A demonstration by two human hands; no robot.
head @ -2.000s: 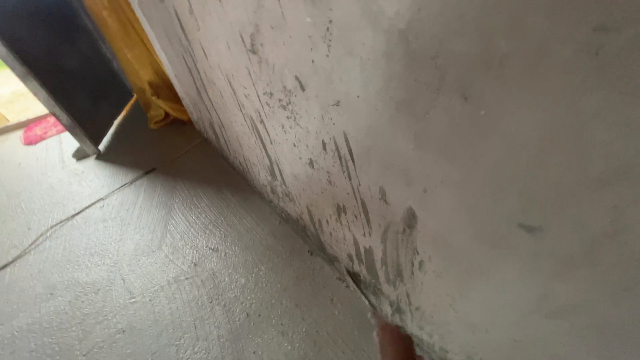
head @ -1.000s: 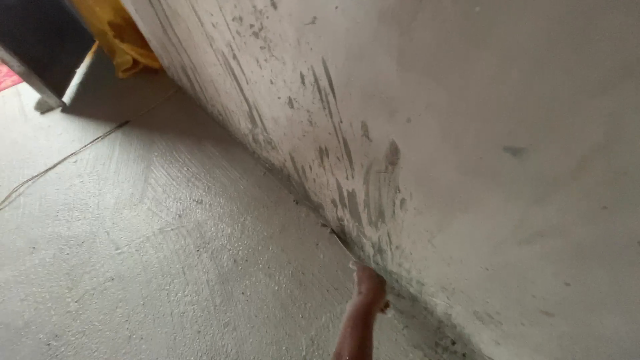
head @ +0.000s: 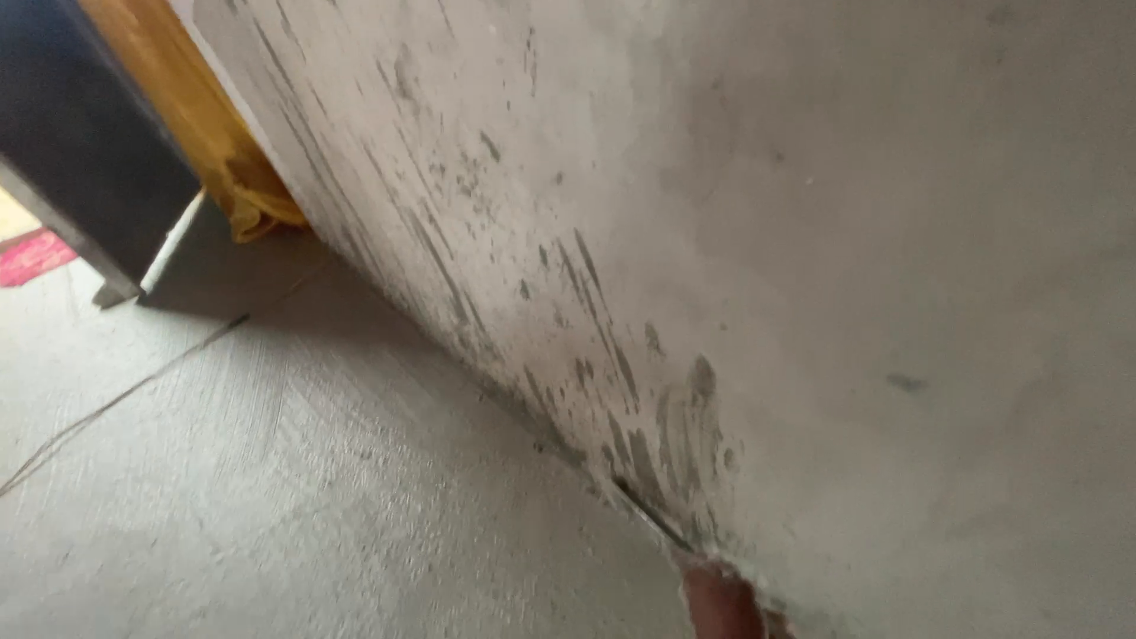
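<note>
My right hand [head: 723,596] shows only in part at the bottom edge, blurred, its fingers closed on a thin flat-bladed tool [head: 652,515]. The blade lies along the joint where the grey plastered wall [head: 843,266] meets the grey floor [head: 311,497], its tip pointing up and left. Dark smears and long streaks mark the lower wall above the blade. The tool's handle is hidden, and its exact kind cannot be told. My left hand is out of view.
A dark door-like panel [head: 80,133] stands at the upper left, beside a yellow-orange cloth [head: 213,133] hanging at the wall's end. Beyond the panel lies a pink-red cloth or mat [head: 35,257]. A thin cord or line [head: 133,388] crosses the floor at left.
The view has shifted, and less of my right hand and forearm shows than one second ago. The blade remains at the foot of the wall.
</note>
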